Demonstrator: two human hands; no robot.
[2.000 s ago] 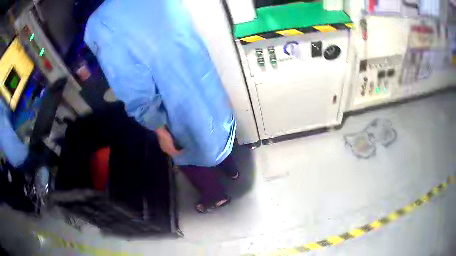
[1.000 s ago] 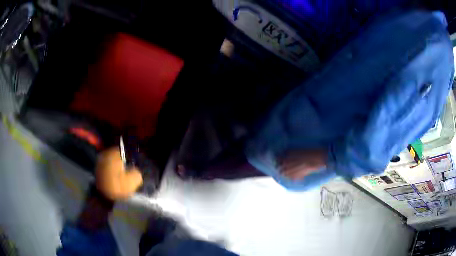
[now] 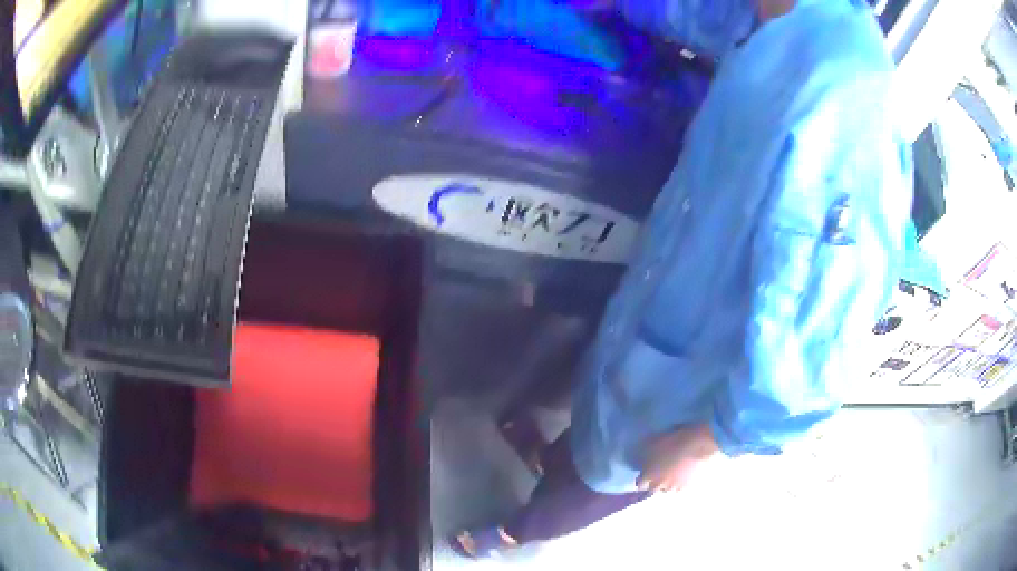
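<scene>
Neither of my hands is in view. Nearest in front of me is a deep black bin [image 3: 402,446] with a bright red panel [image 3: 284,429] inside, at the lower left. Its lower part is dark and unclear. A black slotted magazine rack [image 3: 173,218] stands tilted at the upper left, overlapping the bin's upper left corner. Behind the bin is the booth, with a dark front [image 3: 346,162] and a blue-violet lit surface [image 3: 513,89]. Things on that surface are too blurred to tell.
Another person in a light blue smock [image 3: 758,279] stands right of the bin at the booth, one hand [image 3: 675,455] hanging low. Pale floor [image 3: 803,502] lies at the lower right, and a white machine panel with papers [image 3: 948,346] at the right edge. Yellow-black tape [image 3: 50,524] crosses the lower left.
The view has swung and levelled toward the bin and booth. A blurred hand with a thin pale thing, seen low at the left a second ago, is gone. The rack now shows clearly.
</scene>
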